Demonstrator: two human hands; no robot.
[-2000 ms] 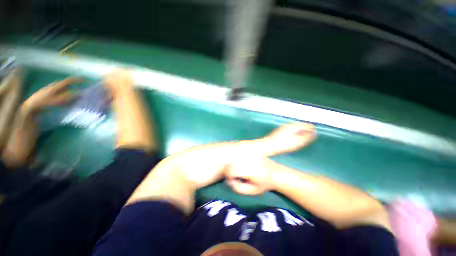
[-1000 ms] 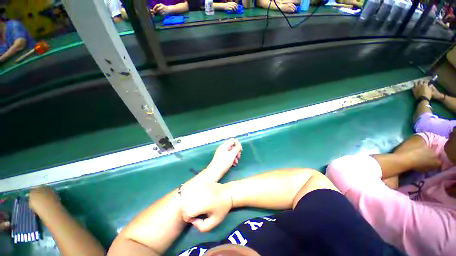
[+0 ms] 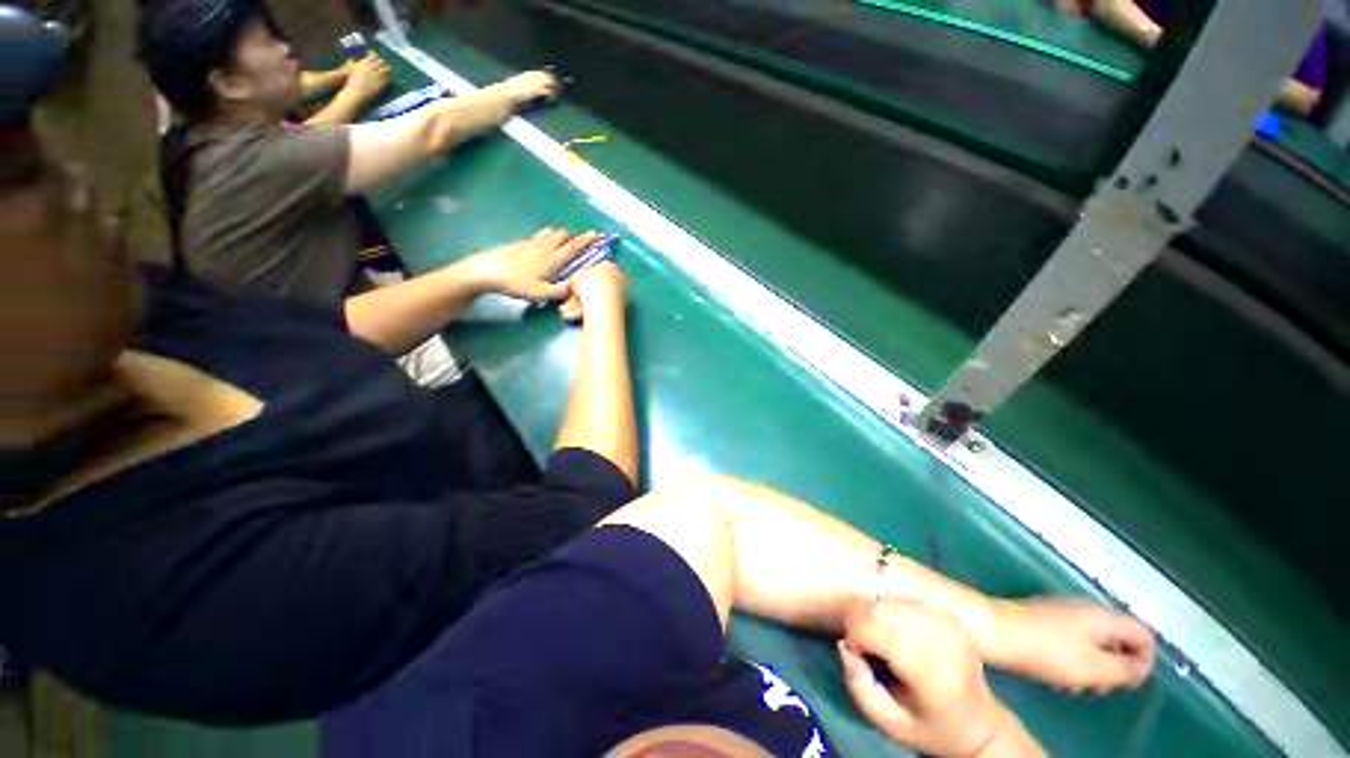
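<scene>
My left hand lies on the glossy green workbench top near its edge strip, palm side partly up, fingers curled, with nothing seen in it. A thin bracelet is on my left wrist area. My right hand lies against my left forearm, just below the bracelet, loosely curled, with no object seen in it. My right forearm is cut off by the bottom edge.
A white edge strip runs between bench and dark conveyor belt. A slanted chipped post stands on it. A person in black sits close on my left, hands on small dark-striped items. Another person reaches forward beyond.
The view has swung left, bringing the neighbours on that side into sight and the post to the right. My crossed arms keep much the same pose on the bench.
</scene>
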